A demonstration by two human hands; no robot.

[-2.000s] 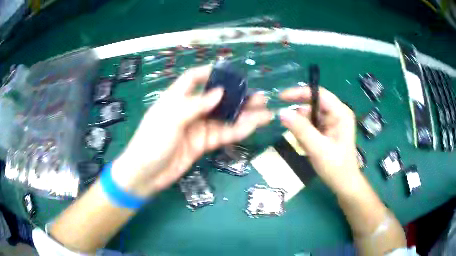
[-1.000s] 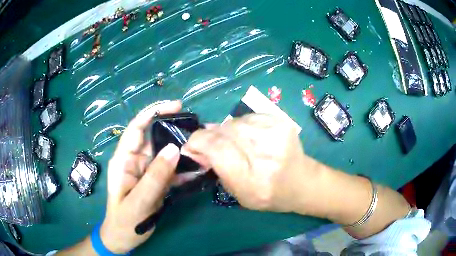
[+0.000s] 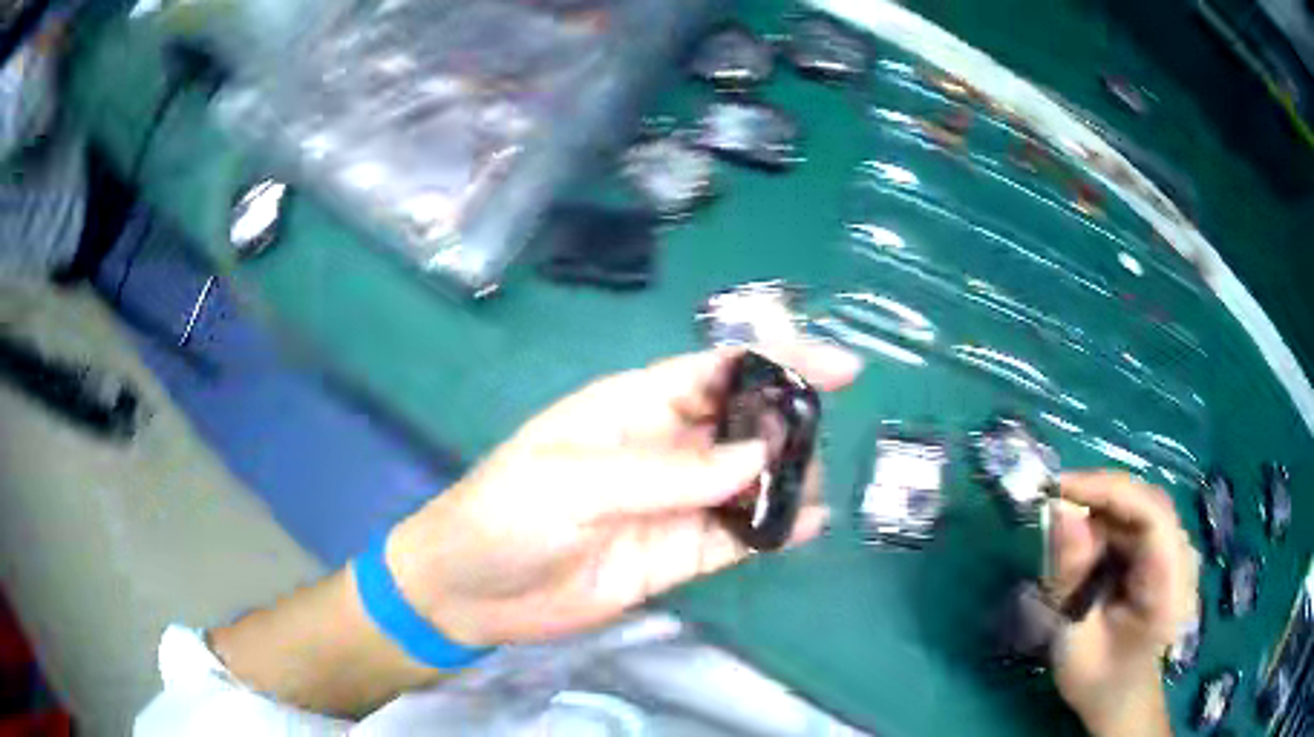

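My left hand (image 3: 605,497), with a blue wristband, holds a glossy black unit (image 3: 775,461) on its edge between thumb and fingers. My right hand (image 3: 1131,576) is blurred at the lower right, its fingers curled. A thin pale edge shows at its fingertips and something dark lies in the palm; I cannot tell what either is. Open units with silvery rectangles lie between the hands, one (image 3: 905,487) and another (image 3: 1015,461) close to my right fingertips. Another open unit (image 3: 752,314) lies just beyond my left hand.
A clear blister tray (image 3: 937,274) with small reddish parts lies beyond the hands. Stacked clear trays (image 3: 418,130) are at the upper left, with several units beside them. A small unit (image 3: 258,216) lies near the mat's left edge. More units (image 3: 1219,698) are at the far right.
The view has swung to the left and turned. My right hand has come away from the unit and moved right. My left hand still holds the unit, now turned on edge.
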